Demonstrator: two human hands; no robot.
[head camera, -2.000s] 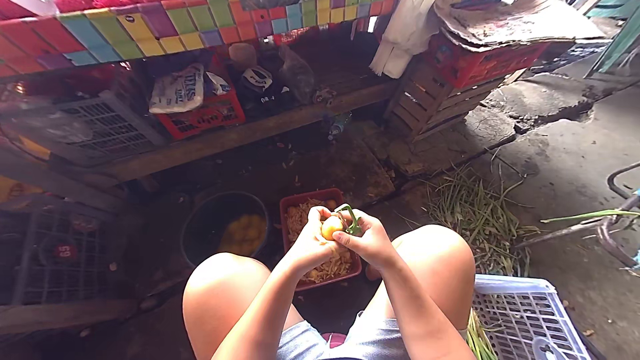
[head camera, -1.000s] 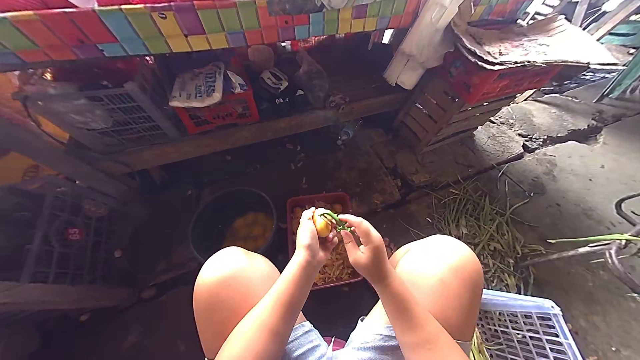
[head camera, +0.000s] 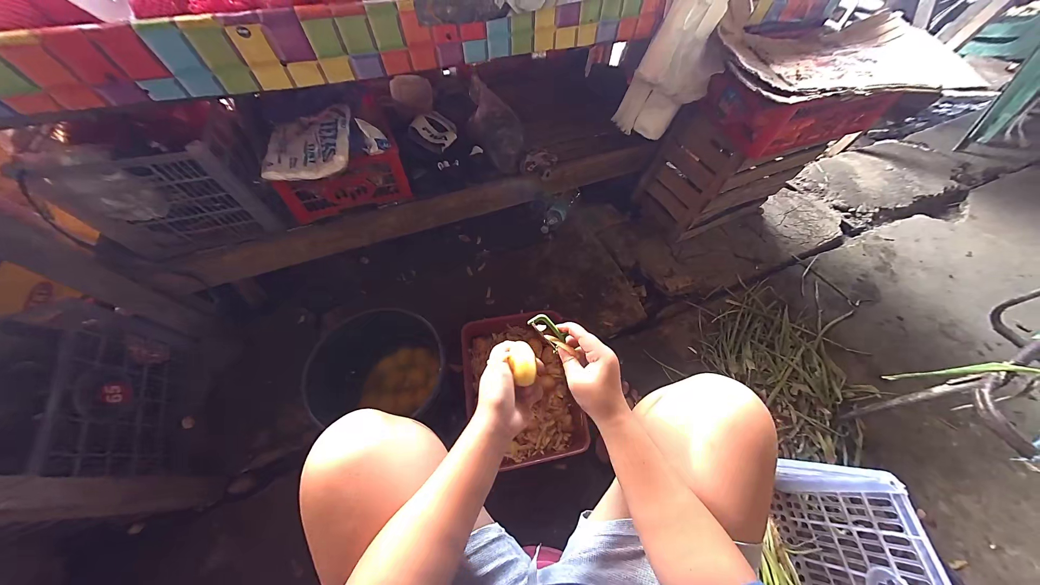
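My left hand (head camera: 502, 394) is closed around a small yellow fruit or vegetable (head camera: 522, 364), whose rounded top shows above the fingers. Just to its right, my right hand (head camera: 591, 370) grips a green-handled peeler (head camera: 546, 327); its blade is too small to make out. Both hands are above a red plastic tub (head camera: 582, 439) holding peelings (head camera: 543, 431) and some rounded pieces. To the left stands a dark round bucket (head camera: 307, 370) with several yellow pieces (head camera: 402, 378) inside.
Green leaf trimmings (head camera: 756, 357) lie on the cracked floor at right, behind a pale plastic crate (head camera: 845, 471). A wooden crate (head camera: 703, 183) stands below a red crate (head camera: 780, 126). Ahead, a wooden shelf (head camera: 455, 203) runs under a table with a colourful checked cover (head camera: 349, 45).
My right hand and the green-handled tool have moved away from the yellow piece, leaving a gap between them. My left hand still holds the piece.
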